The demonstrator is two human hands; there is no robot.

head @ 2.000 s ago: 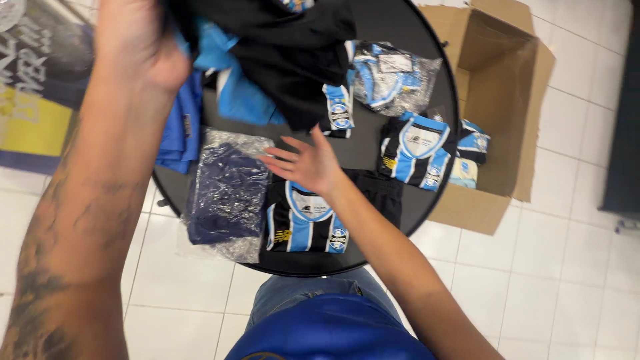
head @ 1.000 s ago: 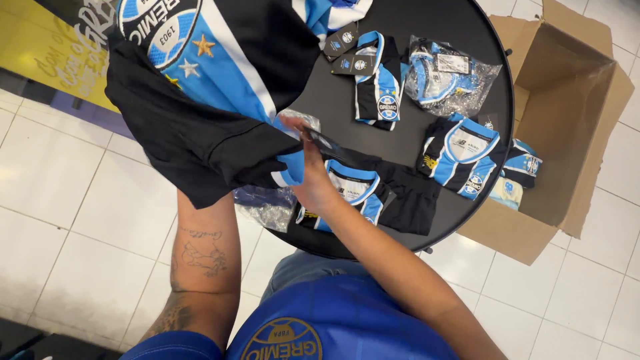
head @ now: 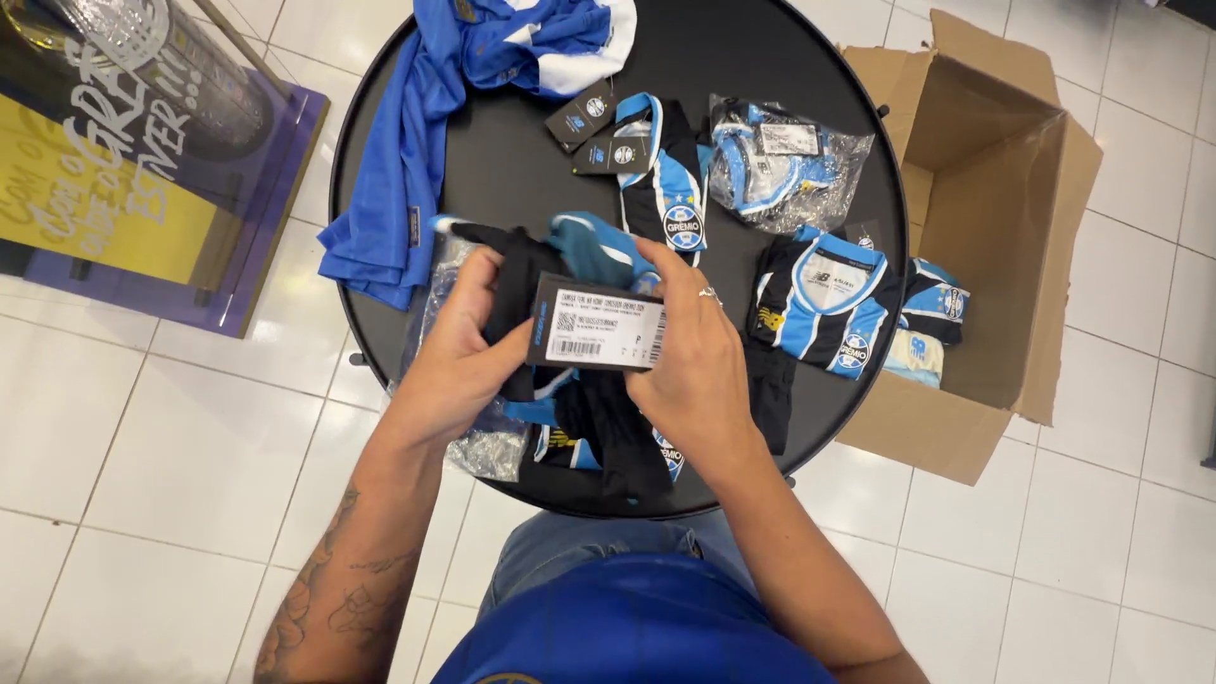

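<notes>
Between my hands, above the near part of the round black table (head: 494, 190), is a black cardboard hang tag (head: 598, 326) with a white printed label. My left hand (head: 475, 356) grips the tag's left edge and a bunched black and light-blue jersey (head: 518, 271). My right hand (head: 689, 342) pinches the tag's right edge, with jersey cloth behind its fingers. Beneath them lie a folded striped jersey (head: 575, 451) and a clear plastic bag (head: 489, 456), both partly hidden. A folded jersey with tags (head: 660, 190) lies just beyond my hands.
Blue jerseys (head: 404, 180) lie at the table's left and hang over its edge. At right are a bagged jersey (head: 788, 166) and a folded striped jersey (head: 826, 299). An open cardboard box (head: 1035, 237) holding folded clothes stands beside the table. A display case (head: 275, 209) is at upper left.
The black and blue jersey, spread out and raised at the left one second ago, is now bunched over the table. Both my hands have come together at its tag, whose label now faces up.
</notes>
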